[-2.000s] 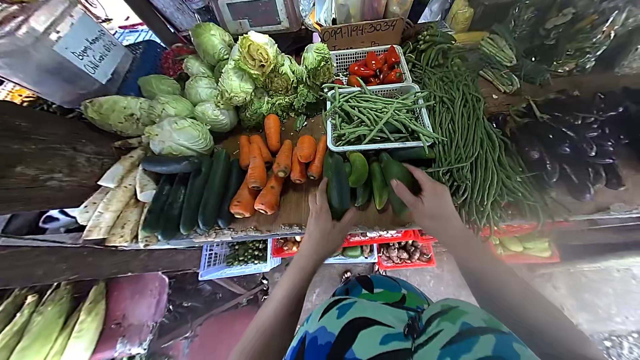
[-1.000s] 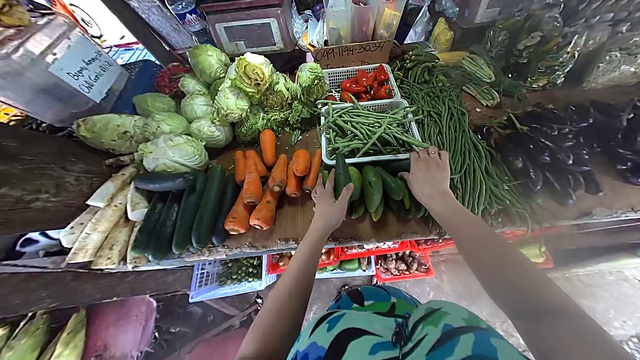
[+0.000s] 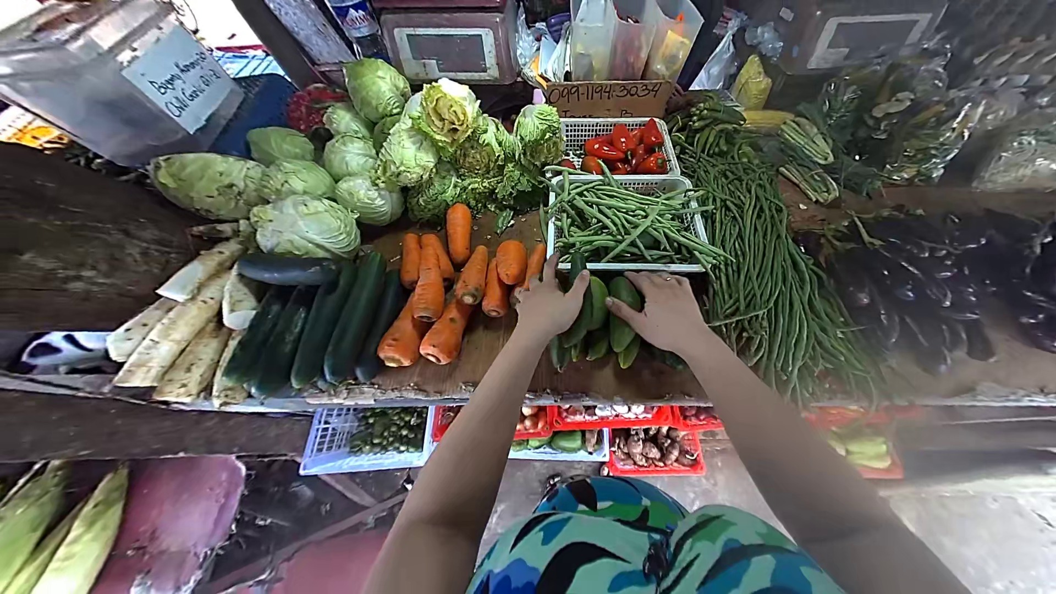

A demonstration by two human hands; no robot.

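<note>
Both hands are at a pile of green cucumbers near the front edge of the wooden stall table. My left hand lies on the pile's left side, fingers spread, its thumb against a cucumber. My right hand rests on the right side, its thumb on another cucumber. Whether either hand grips one firmly, I cannot tell. Orange carrots lie just left of my left hand. Behind both hands stands a white basket of green beans.
Dark zucchini, white radishes and cabbages fill the left side. Long beans and eggplants lie to the right. A basket of red peppers is at the back. Red crates sit below the table edge.
My right hand has moved left from the pile's far right side, coming closer to my left hand. Cucumbers between the hands now sit closer together.
</note>
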